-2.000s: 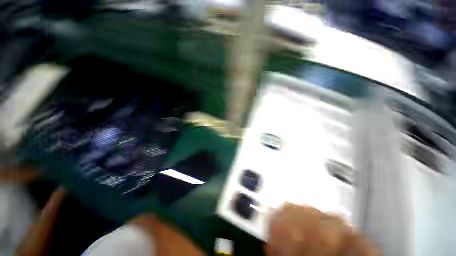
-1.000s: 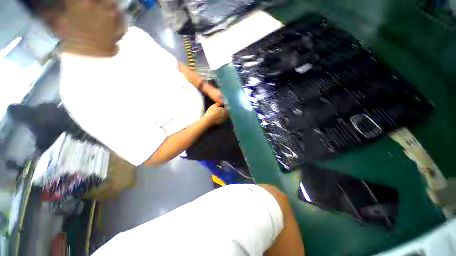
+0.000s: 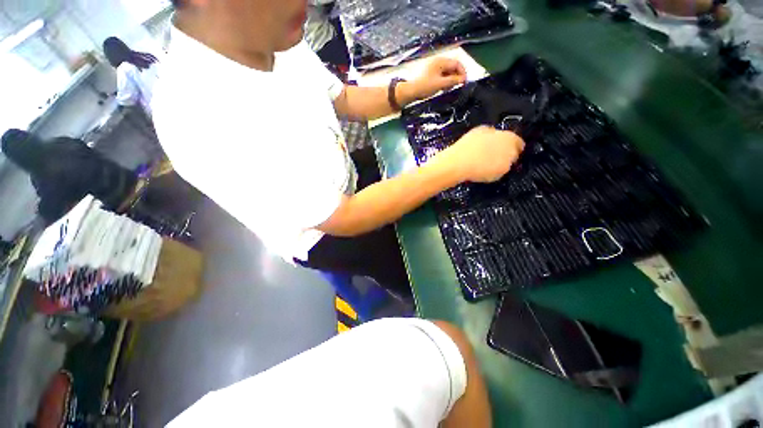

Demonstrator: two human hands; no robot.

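Observation:
Neither of my hands is in view; a white sleeve with a bare bit of arm shows at the bottom. A large glossy black ribbed tray (image 3: 552, 201) lies on the green bench. A thin silver-white rounded-square frame (image 3: 601, 243) lies on its near right part. A black strap bundle (image 3: 514, 96) lies at its far end and blends into it. A flat glossy black rectangle, possibly a smartphone (image 3: 560, 347), lies between the tray and me.
A seated person in white (image 3: 251, 134) has one fist over the tray and the other hand above a white sheet (image 3: 381, 92). Wrapped black trays (image 3: 427, 25) lie beyond. A white edge (image 3: 728, 414) shows bottom right. A box of papers (image 3: 109, 259) stands left.
My view has swung left, away from the white parts tray and my hand on it. The seated person's hands have moved from beside the bench edge to over the black tray and white sheet.

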